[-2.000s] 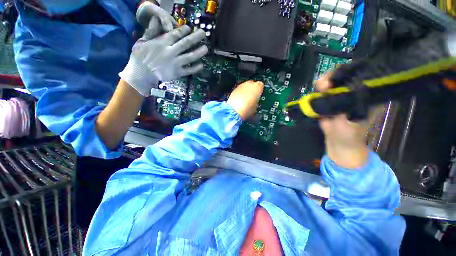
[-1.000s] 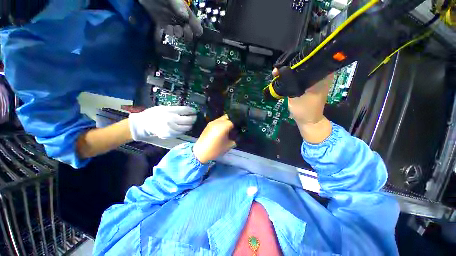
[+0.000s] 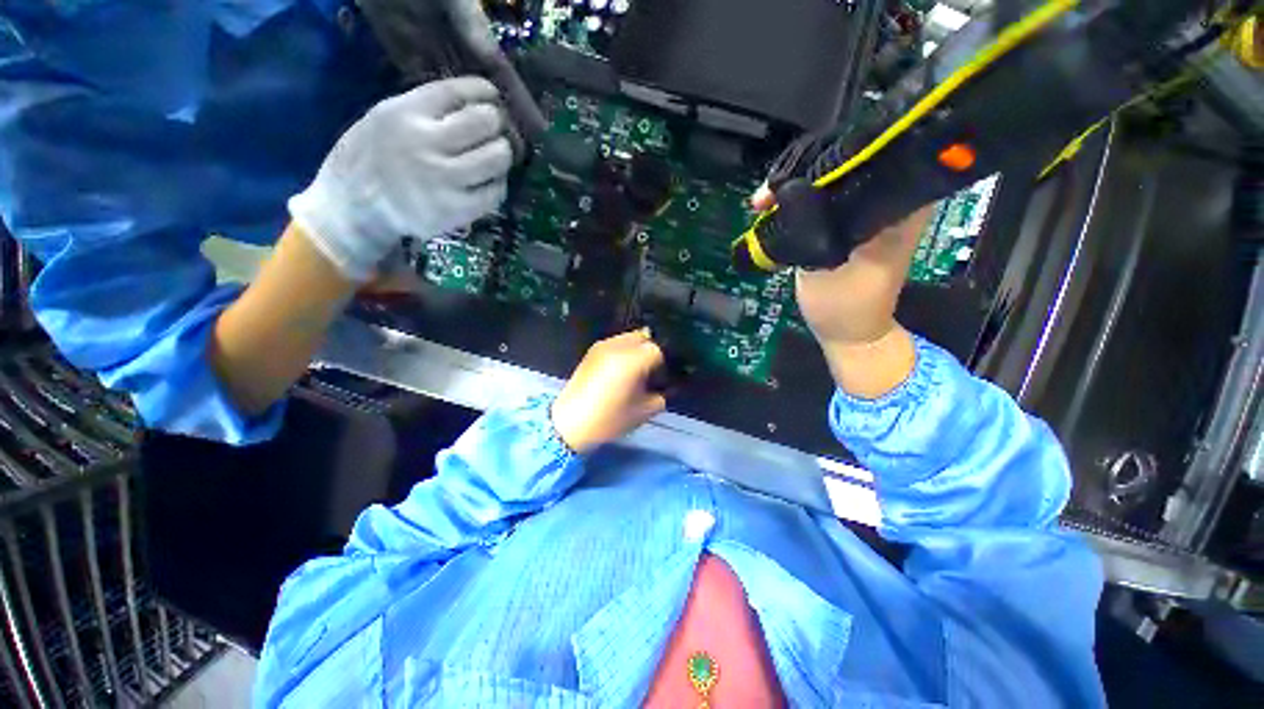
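The green circuit board [image 3: 700, 284] lies in the black carrier fixture [image 3: 818, 416], with a large black block [image 3: 735, 56] over its far part. My right hand [image 3: 859, 284] is closed around the black electric screwdriver [image 3: 887, 187]. Its yellow-banded tip end points down-left over the board. My left hand [image 3: 610, 391] is at the near edge of the fixture, its fingertips in dark covers by the board's near edge. Its fingers are bent; whether they hold anything is hidden.
A coworker's white-gloved hand [image 3: 416, 173] is over the board's left side, with a grey-gloved hand [image 3: 444, 49] beyond. A metal rail [image 3: 776, 464] runs along the near edge. A wire rack [image 3: 83, 513] stands at lower left, and a dark panel [image 3: 1109, 333] lies at right.
My left hand has moved slightly down toward the rail. The coworker's white-gloved hand has lifted from the near edge to farther up the board. My right hand and the screwdriver have barely moved.
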